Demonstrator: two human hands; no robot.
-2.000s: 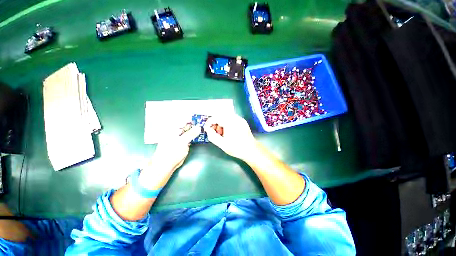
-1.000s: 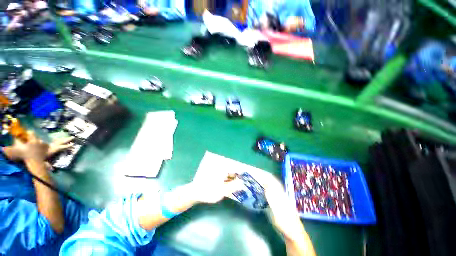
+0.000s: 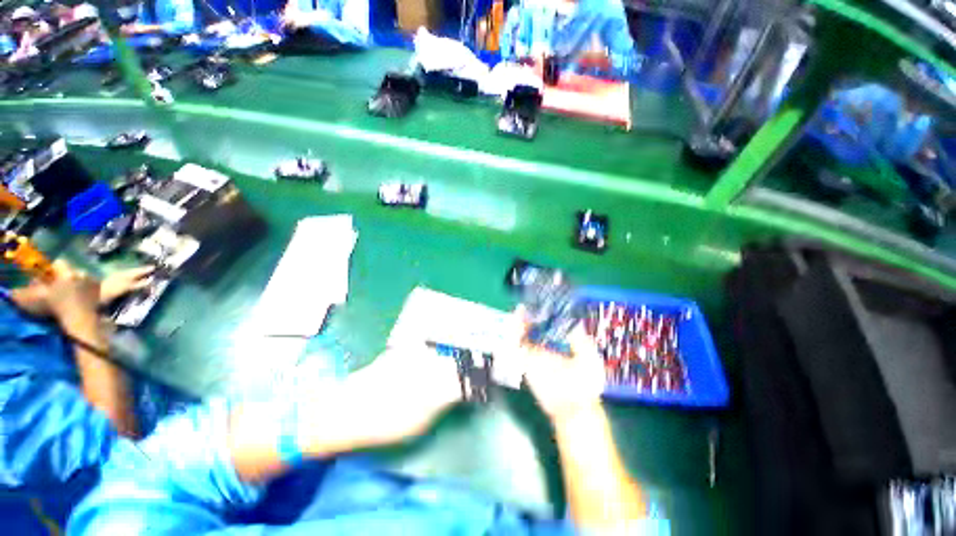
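My left hand (image 3: 417, 385) holds a dark piece (image 3: 477, 375), which looks like a black housing, low over the right part of the white sheet (image 3: 425, 314). My right hand (image 3: 566, 372) holds a blurred silvery-blue circuit board (image 3: 549, 306) up near the left edge of the blue parts bin (image 3: 717, 375). The bin holds many small red, black and white wired parts (image 3: 642, 345). A black housing (image 3: 521, 274) lies behind the board and is partly hidden by it. Motion blur hides the fingertips.
A beige-white card stack (image 3: 309, 277) lies left of the sheet. Units (image 3: 403, 195) and a housing with a blue board (image 3: 591, 230) lie farther back. Black foam trays (image 3: 802, 366) stand at right. A thin tool (image 3: 713, 455) lies below the bin. A neighbouring worker's hand (image 3: 73, 293) is at left.
My hands have moved apart. The board has gone up and right in my right hand. My left hand now has the dark piece, and one housing is gone from the back row.
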